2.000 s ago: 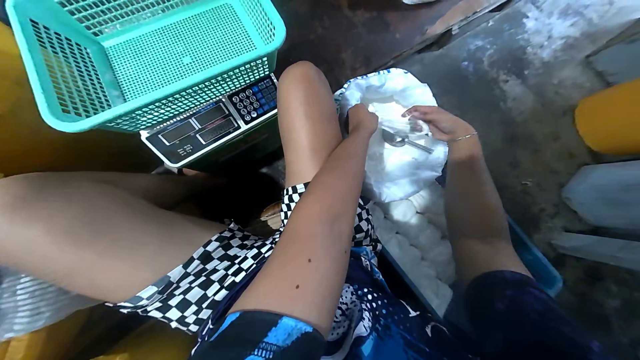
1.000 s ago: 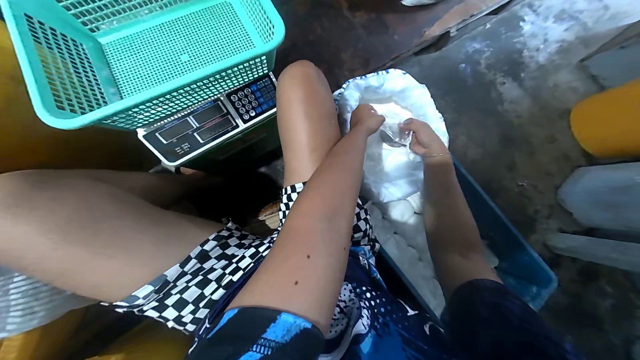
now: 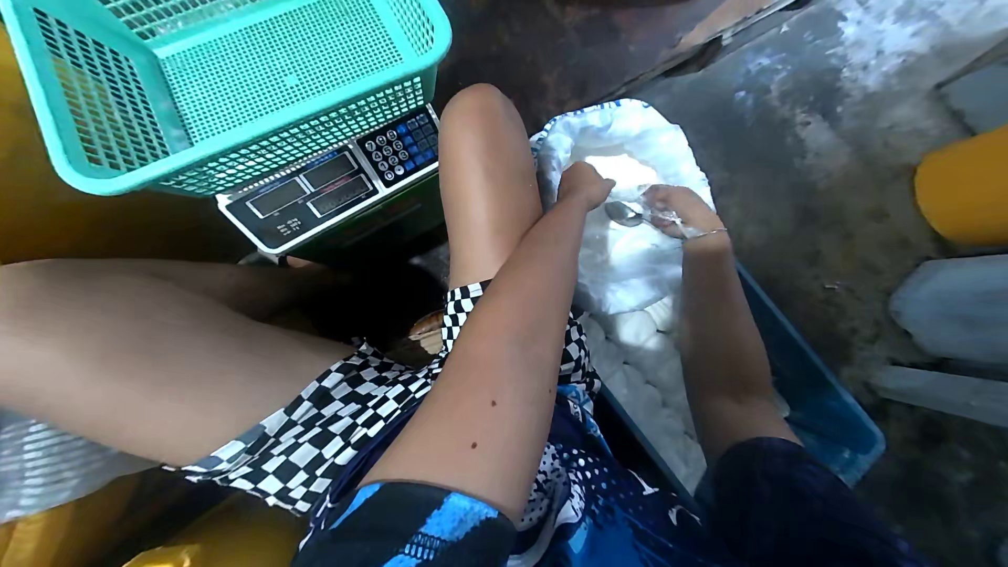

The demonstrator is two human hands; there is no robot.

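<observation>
A white plastic-lined sack (image 3: 630, 276) holding white powdery stuff (image 3: 622, 169) stands open before me. My left hand (image 3: 584, 187) is over its left side, fingers curled; what they hold is hidden. My right hand (image 3: 679, 211), with a thin bracelet at the wrist, is over the right side and grips a metal spoon (image 3: 624, 213) together with a clear plastic bag (image 3: 661, 216). The spoon's bowl points left, toward my left hand. Below the sack, white rounded bundles (image 3: 638, 354) fill part of a blue plastic bin (image 3: 819, 394).
A green plastic basket (image 3: 276, 87) sits on a digital scale (image 3: 331, 185) at upper left, beside my bent knee. On the right are a yellow cylindrical object (image 3: 965, 185) and pale blocks (image 3: 953, 307) on the wet-looking floor. Bundled clear plastic (image 3: 47, 465) lies at lower left.
Both hands stay over the sack. The spoon, seen across the sack's opening two seconds ago and hardly visible one second ago, now shows beside my right fingers.
</observation>
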